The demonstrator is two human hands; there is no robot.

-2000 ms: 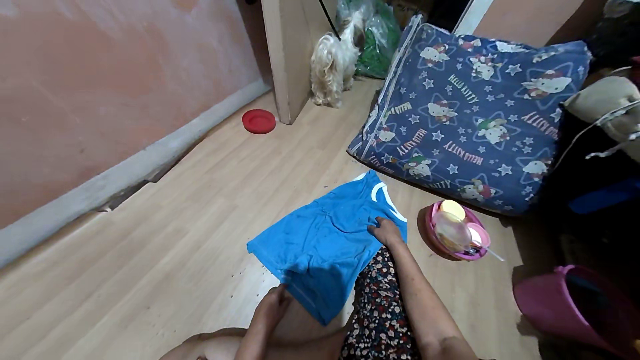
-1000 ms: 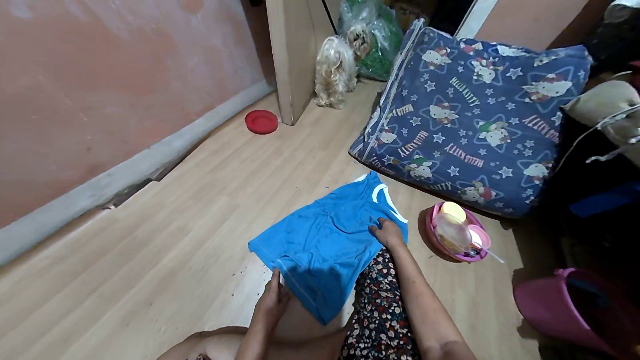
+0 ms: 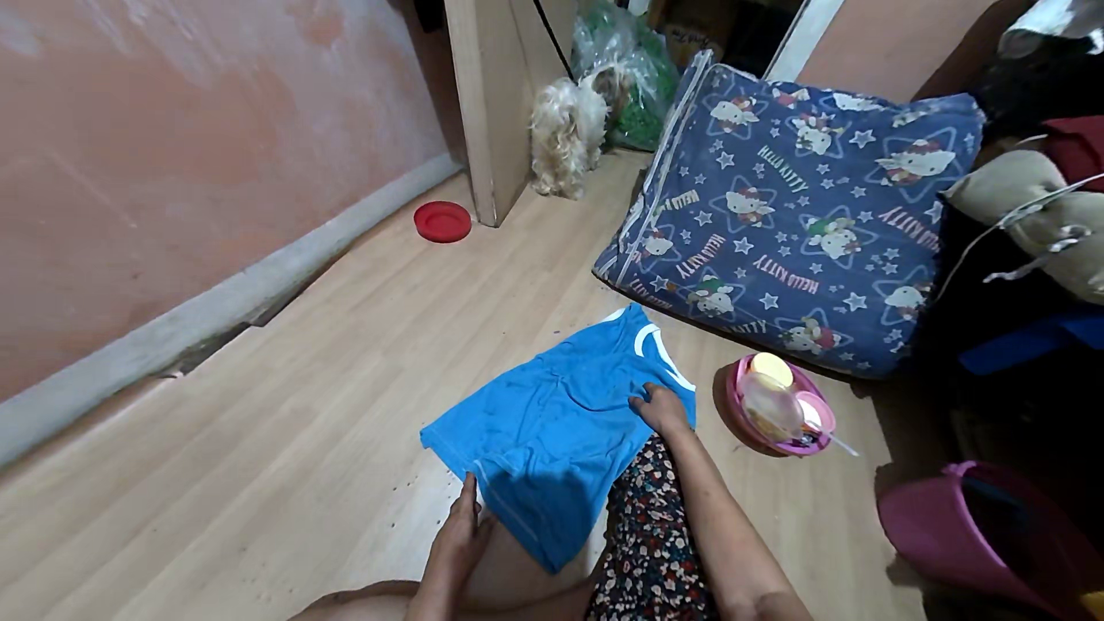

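Observation:
A blue sleeveless shirt with white trim (image 3: 552, 405) lies spread on the wood-look floor, partly over my leg in dark floral cloth (image 3: 655, 535). My left hand (image 3: 461, 526) is at the lower hem, fingertips touching its edge; whether the fingers pinch the cloth cannot be told. My right hand (image 3: 662, 407) rests on the shirt near the white-trimmed armhole, its fingers slightly bent and spread on the fabric. The shirt has small wrinkles across its middle, and its lower part lies in shadow.
A pink basket of small containers (image 3: 740, 405) sits right of the shirt. Beyond it stands a folded mattress in a blue patterned cover (image 3: 776, 224). A magenta bucket (image 3: 940, 526) is at lower right. A red plastic dish (image 3: 442, 222) lies near the door (image 3: 487, 112), beside a shaggy light dog (image 3: 565, 138).
My left hand has shifted a little along the hem, from lower down two seconds ago. My right hand stays on the shirt. The dog's head has moved.

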